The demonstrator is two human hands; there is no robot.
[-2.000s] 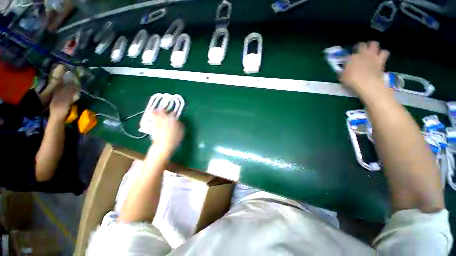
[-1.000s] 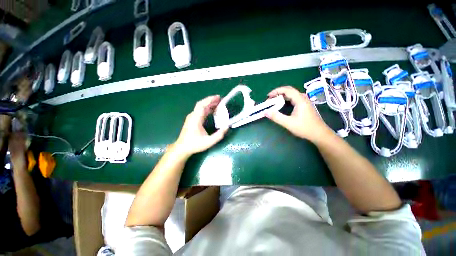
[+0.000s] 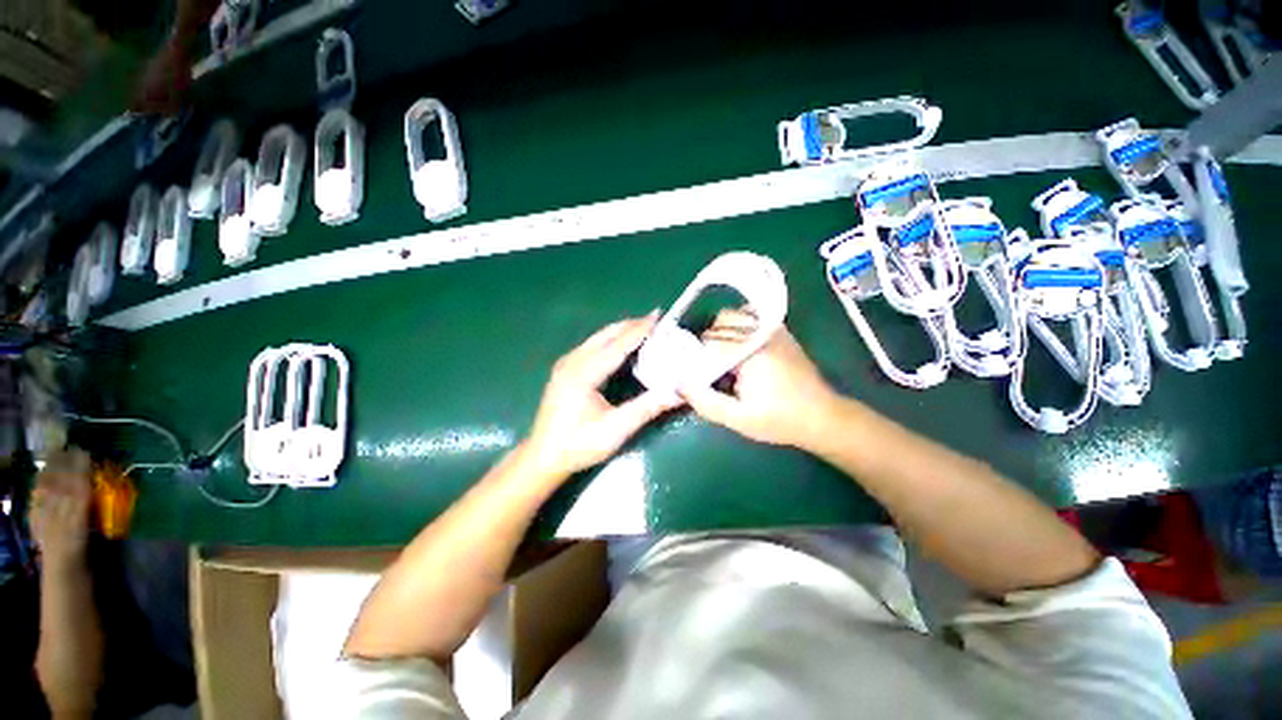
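Note:
A white loop-shaped unit (image 3: 714, 326) is held over the green belt in front of me, tilted with its rounded end up and to the right. No blue shows on it from this side. My left hand (image 3: 598, 398) grips its lower left end. My right hand (image 3: 766, 383) grips its lower right side, with some fingers behind and through the loop. Whether it is one piece or two joined halves I cannot tell. Several plain cover shells (image 3: 297, 415) stand side by side at the left. Several loaded housing halves (image 3: 1057, 331) with blue patches lie overlapped at the right.
A long pale strip (image 3: 534, 222) crosses the green belt. Beyond it lie several white loop units (image 3: 437, 159) and one loaded half (image 3: 860, 130). At left are a cable, an orange object (image 3: 113, 499) and another person's arm (image 3: 61, 591). An open carton (image 3: 236, 633) stands below the edge.
The two white pieces held apart between my hands now show as one loop shape, turned face-on. My hands have come closer together. The view has shifted slightly.

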